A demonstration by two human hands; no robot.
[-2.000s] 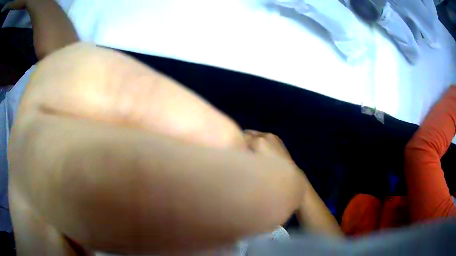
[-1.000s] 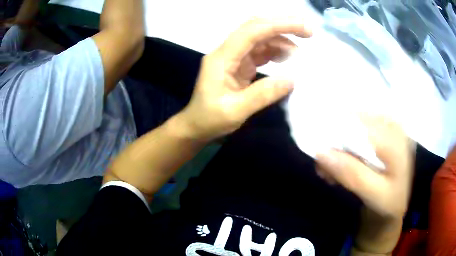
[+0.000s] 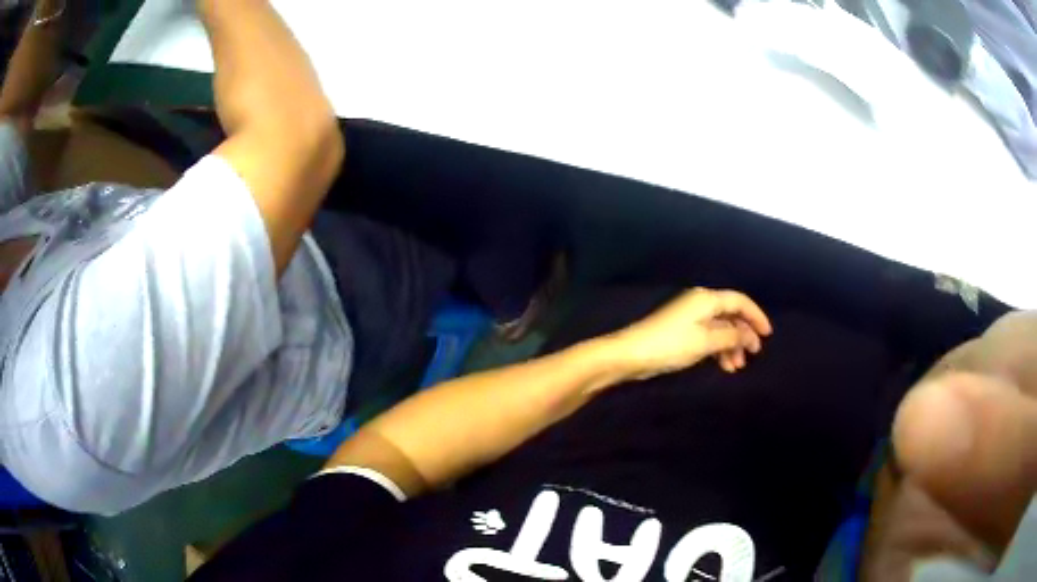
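My left hand [image 3: 705, 330] rests low in front of my black shirt, with nothing in it and its fingers loosely bent and slightly apart. My right hand [image 3: 978, 443] is large, close to the camera and cut off by the right edge. Its grip is unclear. Translucent whitish wrapped items [image 3: 984, 85] lie at the top right on the white-covered table [image 3: 546, 80]. A dark round part [image 3: 938, 51] shows among them. Neither hand touches them.
A person in a light grey shirt [image 3: 171, 330] sits at my left, with a bent arm [image 3: 273, 125] reaching over the table edge. A dark green surface [image 3: 148, 85] lies beyond. Clear tape [image 3: 955, 290] is at the table's front edge.
The bright white soft thing between my hands one second ago no longer shows. My left hand has dropped away from the table. My right hand has moved right and closer to the camera.
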